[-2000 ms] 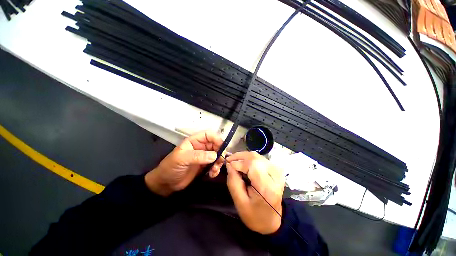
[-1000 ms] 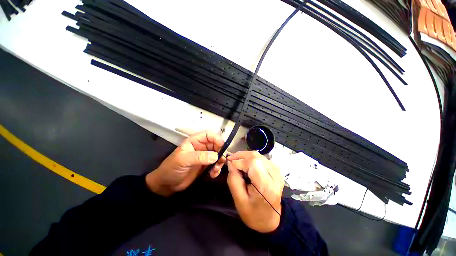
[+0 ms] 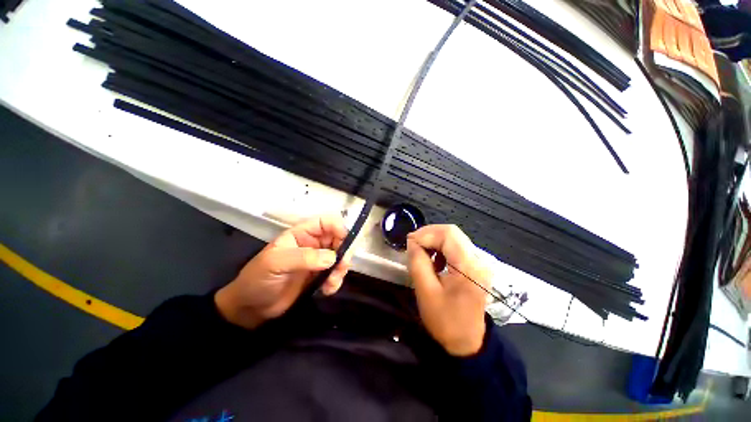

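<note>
My left hand (image 3: 284,268) holds the near part of a long narrow black strap (image 3: 360,216) at the table's front edge. The strap runs away from me over the main pile of black straps (image 3: 305,132). My right hand (image 3: 451,284) pinches a thin dark applicator (image 3: 486,288) at the rim of a small round black pot (image 3: 401,225). Its tip is hidden at my fingertips. Light reflects inside the pot. A crumpled white rag (image 3: 506,305) with black stains shows partly behind my right hand.
Separated black straps (image 3: 568,78) lie beyond the main pile. A hanging bundle of black straps (image 3: 700,247) drapes over the table's right end, near stacked sheets with orange-tan pieces (image 3: 682,37). A blue object (image 3: 642,381) is below the right end. A yellow line (image 3: 70,288) crosses the floor.
My right hand has moved right and up, away from the strap to the pot. My left hand still holds the strap. The camera view has shifted, so the table appears further left.
</note>
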